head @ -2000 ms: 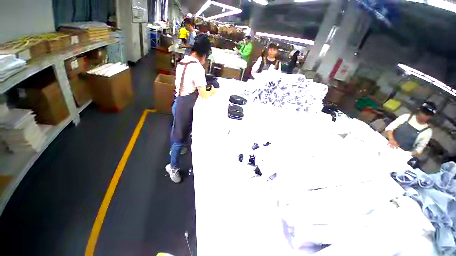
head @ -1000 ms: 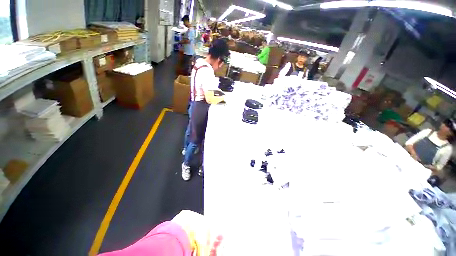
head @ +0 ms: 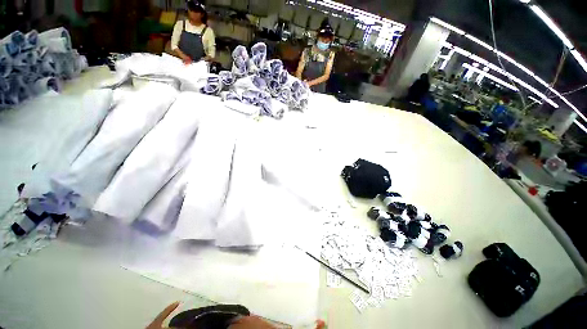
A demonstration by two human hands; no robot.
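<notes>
A black pouch (head: 209,315) shows at the bottom edge, its lower part cut off. My left hand (head: 165,316) is at its left side and my right hand (head: 280,322) at its right side; both are mostly cut off by the edge, and they hold the pouch between them. Long white rolls of stuffing paper (head: 145,167) lie side by side beyond it. A loose heap of small white tags (head: 370,263) lies to the right, with a dark thin stick (head: 338,273) across it.
Small black-and-white rolls (head: 412,225) cluster beyond the tags. Black pouches lie at the right (head: 505,279) and farther back (head: 367,178). Rolled wads (head: 264,83) are heaped at the back; another heap (head: 35,64) is at far left. Two people stand across the white table (head: 437,148).
The view has swung right and down from the aisle to the table. The pink sleeve at the bottom is gone; my hands and a black pouch now show there.
</notes>
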